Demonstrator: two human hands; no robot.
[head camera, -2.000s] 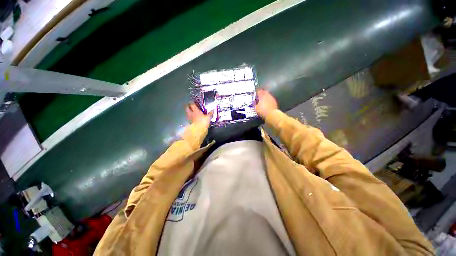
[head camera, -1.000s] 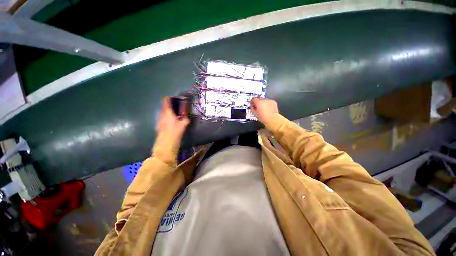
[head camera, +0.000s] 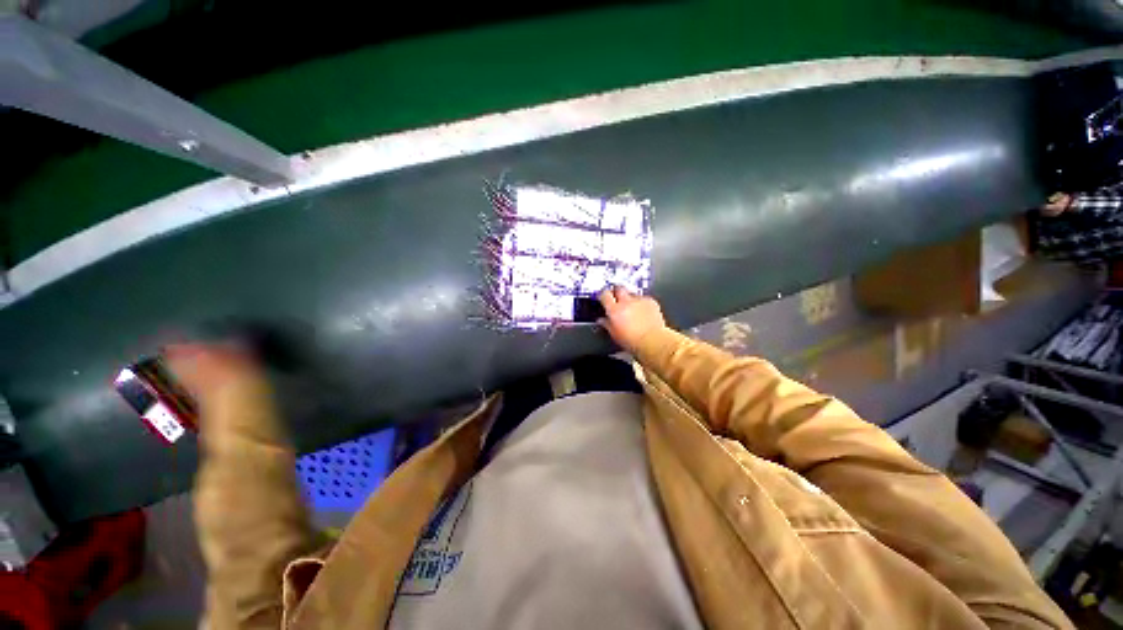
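A bright white, shiny rectangular pack (head camera: 573, 252) lies on the dark-green bench in front of me, with dark lines across it and thin wire-like strands along its left edge. A small black rectangle shows at its lower edge. My right hand (head camera: 631, 316) touches the pack's lower right corner beside this black piece; its grip is unclear. My left hand (head camera: 216, 369) is blurred, far to the left over the bench. A small dark and white piece with red edges (head camera: 153, 404) is at its fingers; whether it is held or lies on the bench cannot be told.
The green conveyor (head camera: 517, 80) runs behind a white rail. A grey metal post (head camera: 136, 105) stands at the upper left. A blue perforated basket (head camera: 349, 474) and a red item (head camera: 92, 566) are below the bench. Cartons (head camera: 917, 277) and another person's checked sleeve (head camera: 1094, 228) are at the right.
My left hand has moved from the pack's left side far left, with the small dark piece. My right hand stays at the pack's lower right corner. The view has turned somewhat.
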